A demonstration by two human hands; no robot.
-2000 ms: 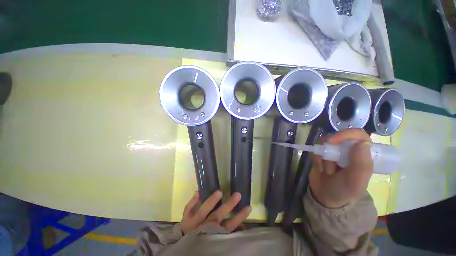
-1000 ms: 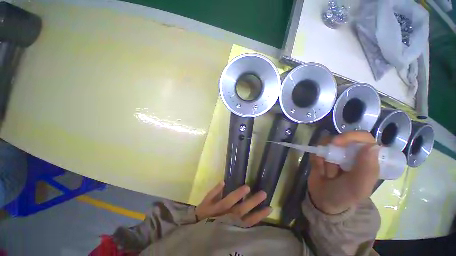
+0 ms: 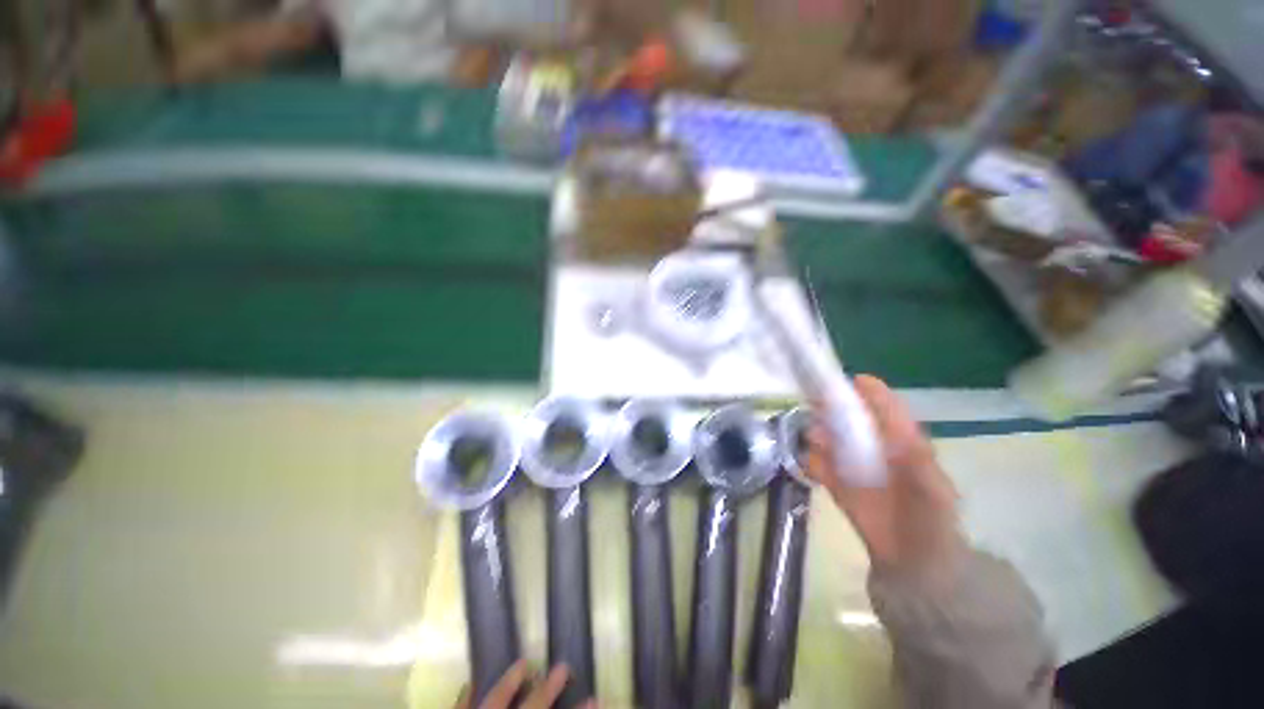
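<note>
Several dark grey hair dryers (image 3: 652,568) lie side by side, silver ring heads away from me and handles towards me. My right hand (image 3: 894,485) is closed around a blurred white squeeze bottle (image 3: 848,429), raised over the rightmost dryer's head and partly hiding it. The bottle's tip is lost in blur near the tray. My left hand (image 3: 524,688) is cut off by the bottom edge; its spread fingertips rest at the lower ends of the two leftmost handles.
A white tray (image 3: 589,367) behind the dryers bears an open parts bag (image 3: 697,298) and a brown carton (image 3: 631,201). A green belt (image 3: 277,284) runs behind, with a blue-and-white pocketed tray (image 3: 762,143) across it. Another person's arm (image 3: 243,53) shows at top left. A cluttered shelf stands right.
The view has lifted and blurred, showing more beyond the belt. My right hand has moved from over the handles to the heads' right end, turning the bottle from pointing left to pointing away.
</note>
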